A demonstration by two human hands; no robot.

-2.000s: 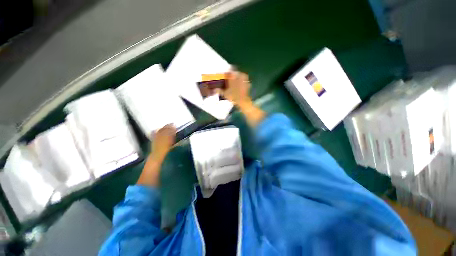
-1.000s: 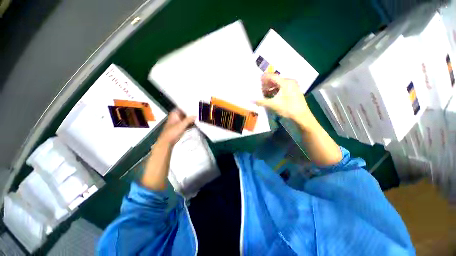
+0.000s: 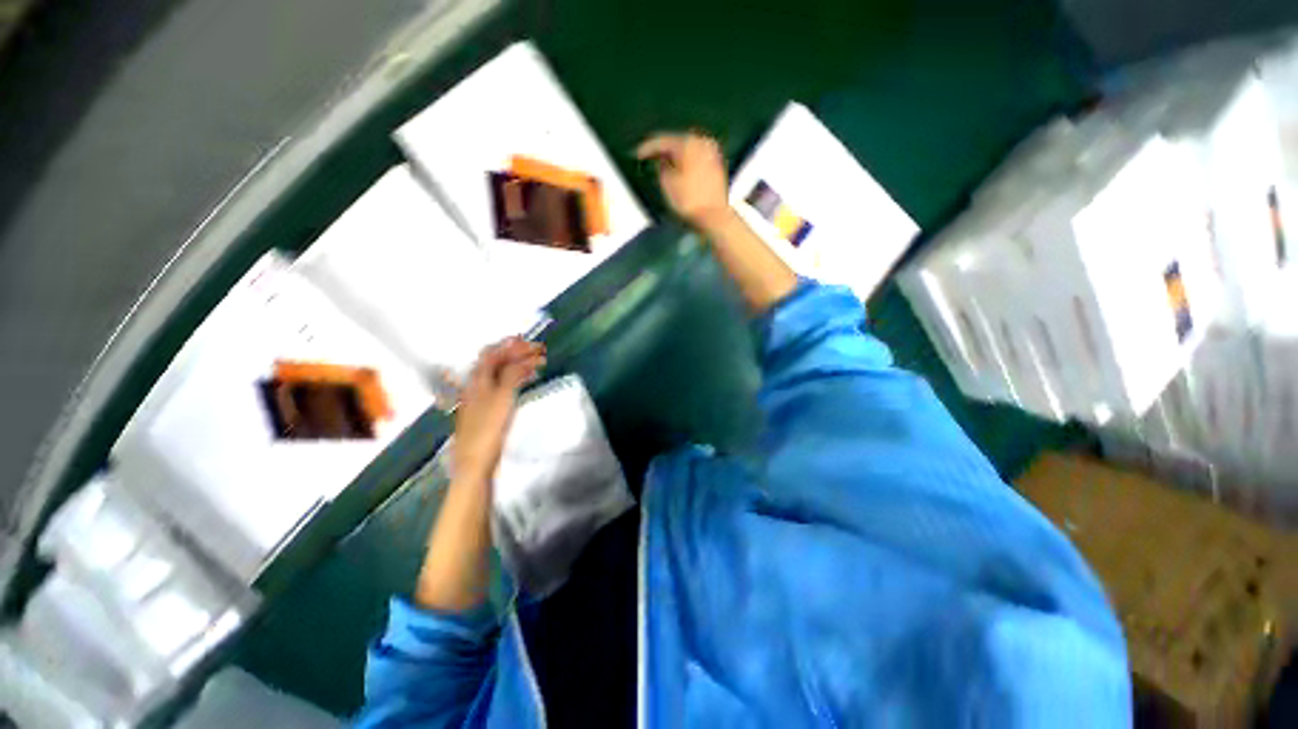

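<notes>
A white box lid (image 3: 449,143) with an orange-and-black picture lies on the green surface, its left side against a plain white box base (image 3: 392,264). My left hand (image 3: 496,382) is at the base's near right corner, fingers bent; whether it grips is unclear. My right hand (image 3: 689,174) is just right of the lid, fingers apart, holding nothing visible. Another pictured white lid (image 3: 228,427) lies to the left. A white closed box (image 3: 854,214) with a small row of coloured squares lies behind my right forearm. A small white insert pile (image 3: 555,477) is close to my body.
Upright white boxes (image 3: 1125,285) are stacked at right, above a brown carton (image 3: 1139,570) at lower right. Lumpy white trays (image 3: 121,577) sit at far left. A pale rail (image 3: 320,128) curves along the left and far edge of the green surface (image 3: 911,71).
The pictured lid has left my hands' middle area and lies farther up and left. A plain white base shows between the two lids. My right hand has moved left and away from my body.
</notes>
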